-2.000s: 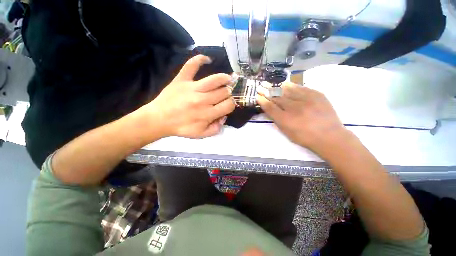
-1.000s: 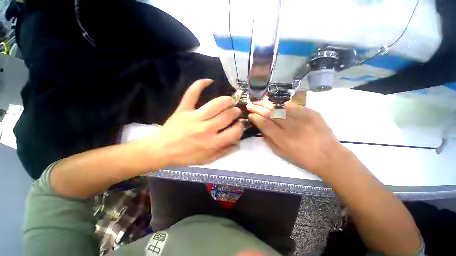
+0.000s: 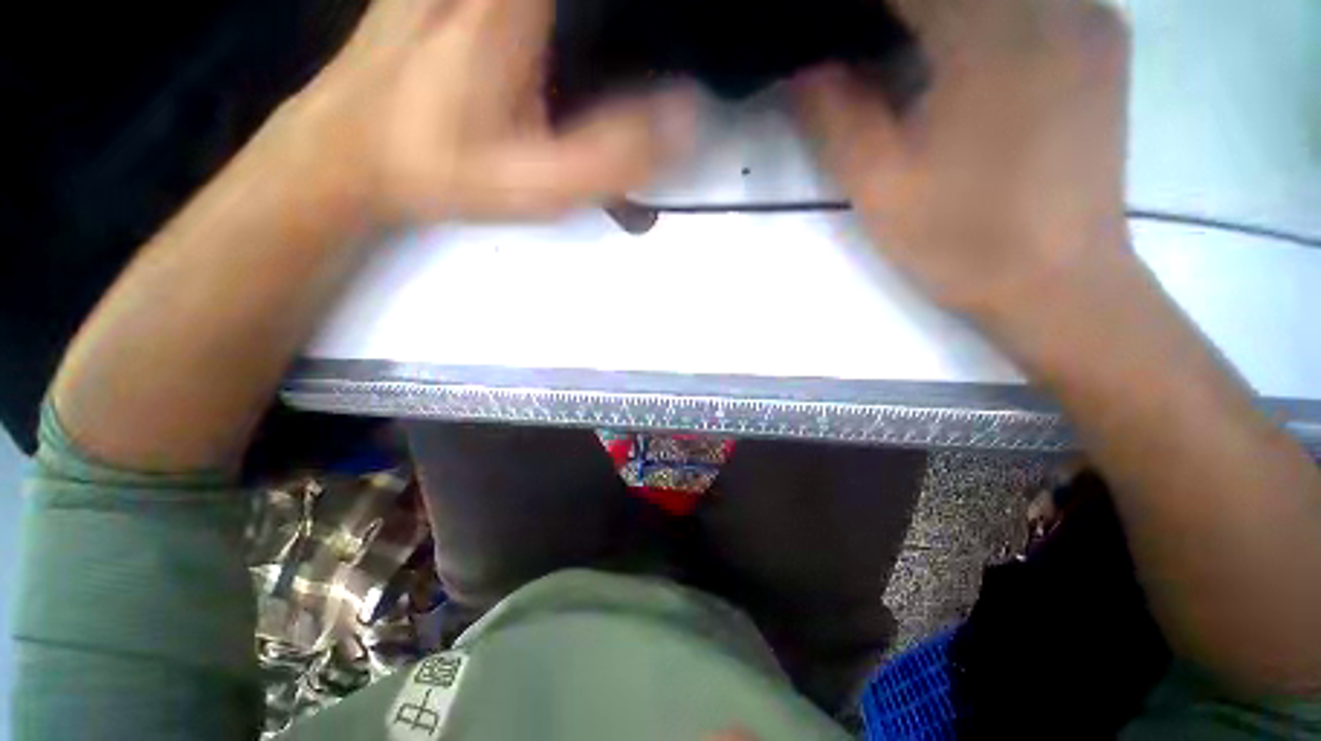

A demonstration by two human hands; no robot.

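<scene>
The black garment (image 3: 724, 44) shows at the top of the view between my hands, its lower edge blurred, and its dark bulk lies at the upper left. My left hand (image 3: 464, 123), blurred and cut off by the top edge, is at the cloth's left side with the thumb pointing right. My right hand (image 3: 985, 159), also blurred and cut off at the top, is at the cloth's right side. Both seem to hold the cloth by its sides, but the upper fingers are hidden or out of the picture. The needle and presser foot are out of view.
The white machine table (image 3: 681, 297) has a ruler strip (image 3: 695, 411) along its front edge. A thin dark seam line crosses the tabletop. Plaid cloth (image 3: 341, 579) lies at the lower left. A dark pile (image 3: 1058, 623) and a blue mesh thing (image 3: 910, 692) are at the lower right.
The view has tilted down, so the machine head has left the picture. The hands and black cloth now appear at the top edge, and the hands are farther apart.
</scene>
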